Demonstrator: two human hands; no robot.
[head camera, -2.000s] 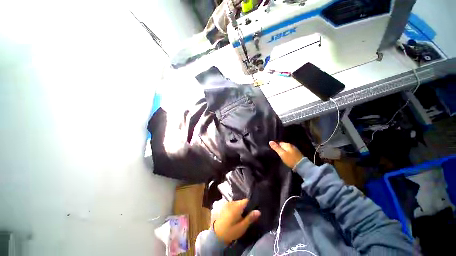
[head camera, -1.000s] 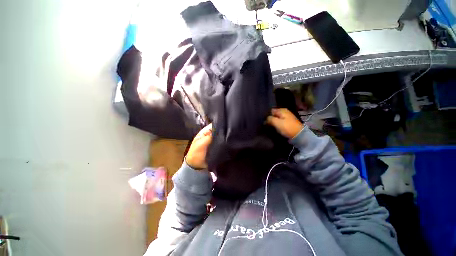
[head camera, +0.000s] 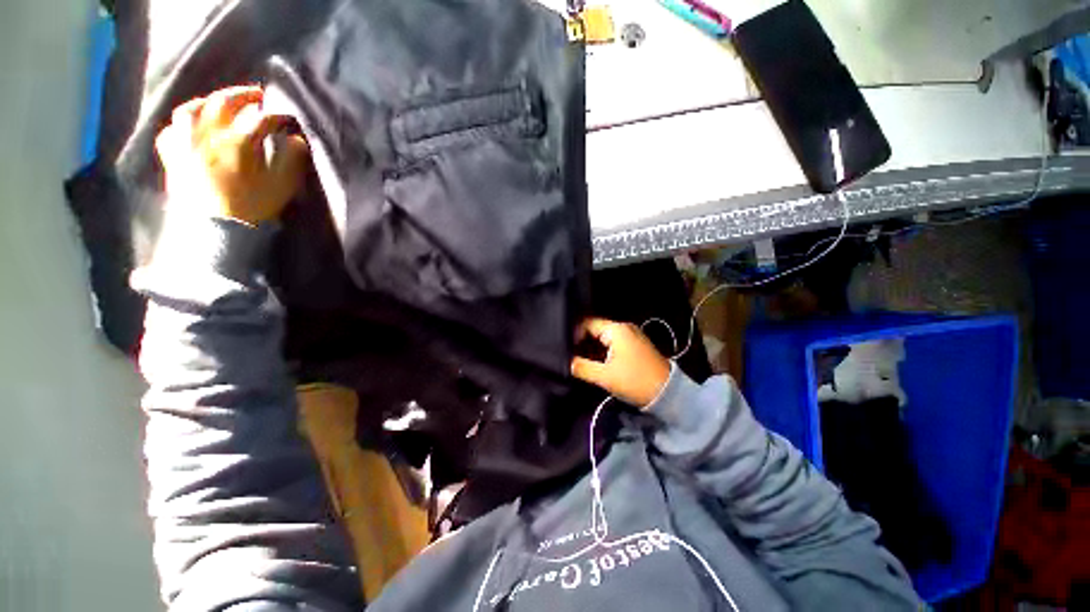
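Observation:
A large black garment (head camera: 478, 227) lies over the table's left part and hangs down onto my lap. A stitched pocket opening (head camera: 466, 116) shows on its dark panel. My left hand (head camera: 239, 155) is at the upper left, its fingers closed on the garment's folded edge. My right hand (head camera: 622, 362) pinches the garment's right edge just below the table's front edge. The sewing machine's head is out of the picture; a small yellowish metal piece (head camera: 591, 24) shows at the top edge.
A black smartphone (head camera: 813, 96) with a white cable lies on the white table (head camera: 669, 120). A pink and blue slim tool (head camera: 698, 14) lies beside it at the top. A blue plastic crate (head camera: 974, 454) holding cloth stands at the lower right. The earphone cable (head camera: 596, 478) hangs over the sweatshirt.
The view has moved closer to the table and garment. My left hand has moved from the lap area up and left onto the garment. The garment's panel is spread flatter, with the pocket opening facing up.

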